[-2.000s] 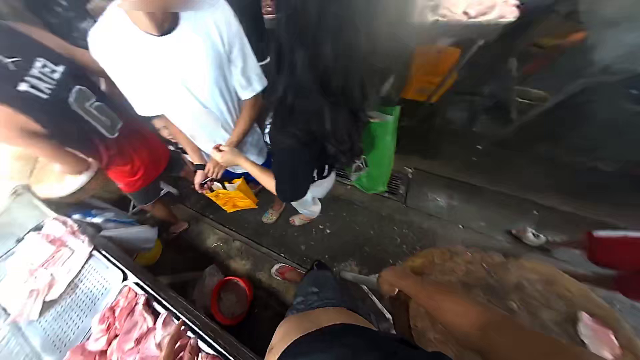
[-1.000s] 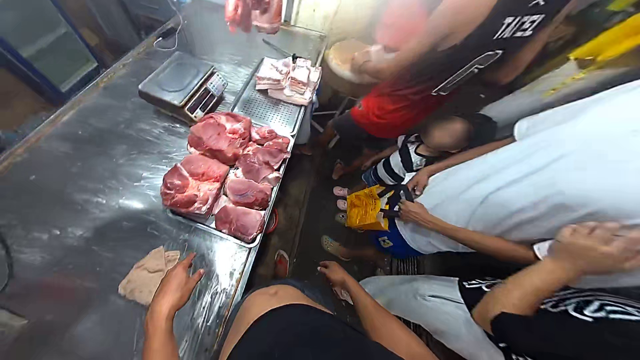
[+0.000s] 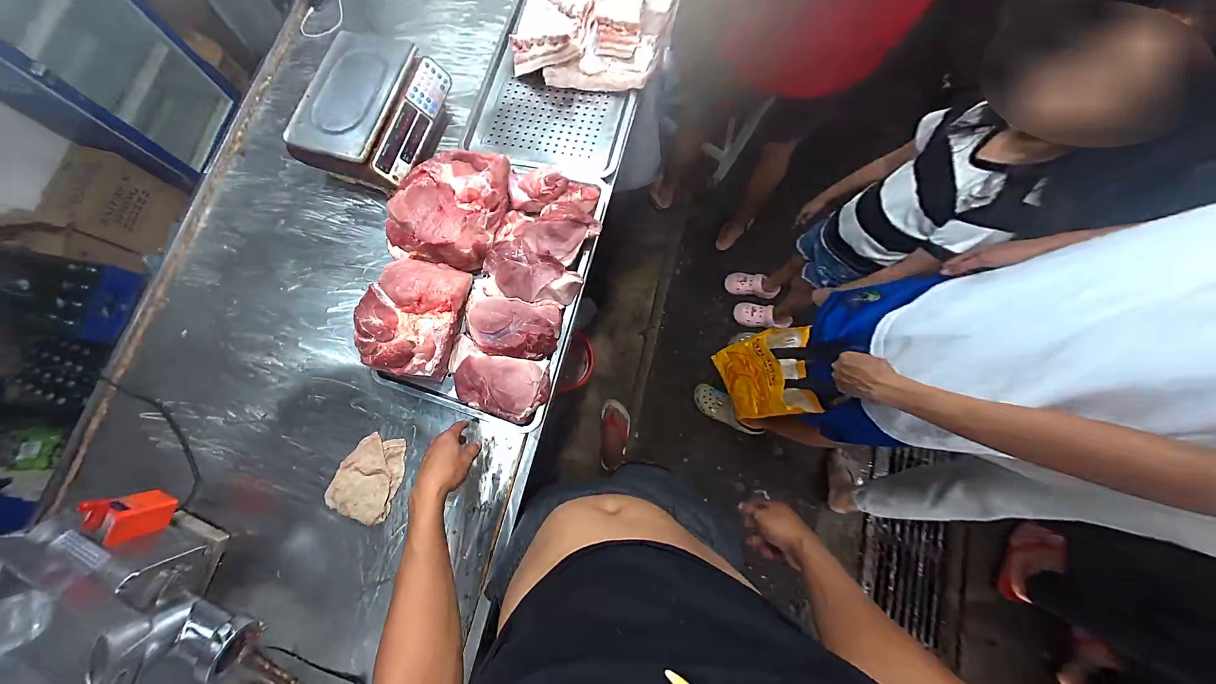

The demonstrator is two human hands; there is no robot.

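My left hand [image 3: 447, 459] rests at the near edge of a metal tray [image 3: 494, 418] on the steel table [image 3: 285, 427], its fingers apart and holding nothing. Large cuts of raw red meat [image 3: 413, 318] fill that tray. Left of the hand lies a folded beige cloth [image 3: 368, 478]. My right hand [image 3: 776, 530] hangs at my right side above the floor, with its fingers partly curled; whether it holds anything is unclear.
A digital scale [image 3: 356, 104] and a perforated tray [image 3: 546, 123] with fatty meat slabs stand farther along the table. A meat grinder [image 3: 176, 627] is at lower left. People stand right, one with a yellow bag [image 3: 765, 375]. A red bucket [image 3: 577, 363] sits beside the table.
The view has swung far toward the table. My right hand, on a tool handle two seconds ago, is now away from it at my side. My left hand has moved toward the meat tray.
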